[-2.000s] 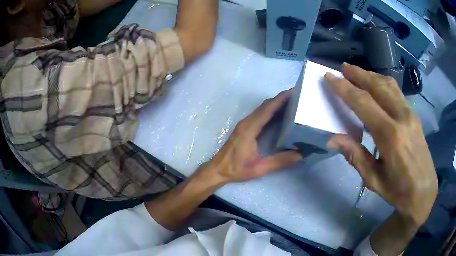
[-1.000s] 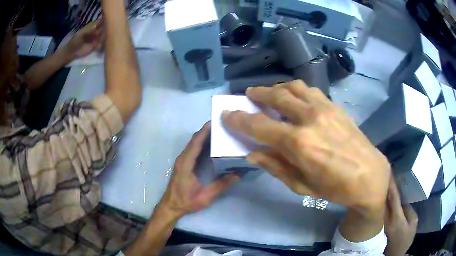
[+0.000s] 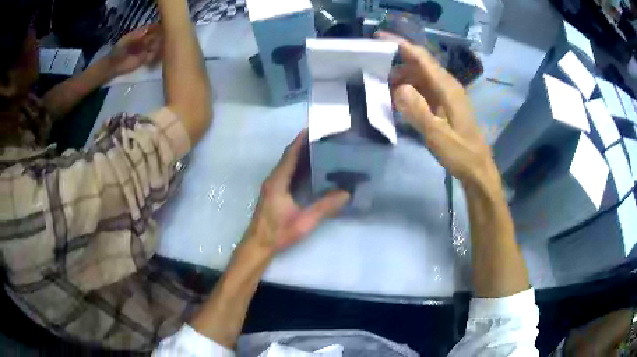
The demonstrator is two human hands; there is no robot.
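Note:
A retail box (image 3: 342,164) stands upright in front of me, its top open. Its wide white flap is raised at the back and two side flaps lie partly over the opening, with a dark gap between them. My left hand (image 3: 286,209) holds the box at its left side, thumb on the printed front. My right hand (image 3: 436,115) is at the box's upper right, fingers partly behind the raised flap; whether it grips the flap is unclear.
Another retail box (image 3: 285,59) stands behind, with dark units partly hidden and a box lying (image 3: 426,14) at the back. Packed boxes (image 3: 566,104) stand in rows at right. A person in a plaid shirt (image 3: 91,188) sits close at left.
The box's white top has gone from closed to open, with its flap up. My right hand has moved off the top to the right side. The view has shifted.

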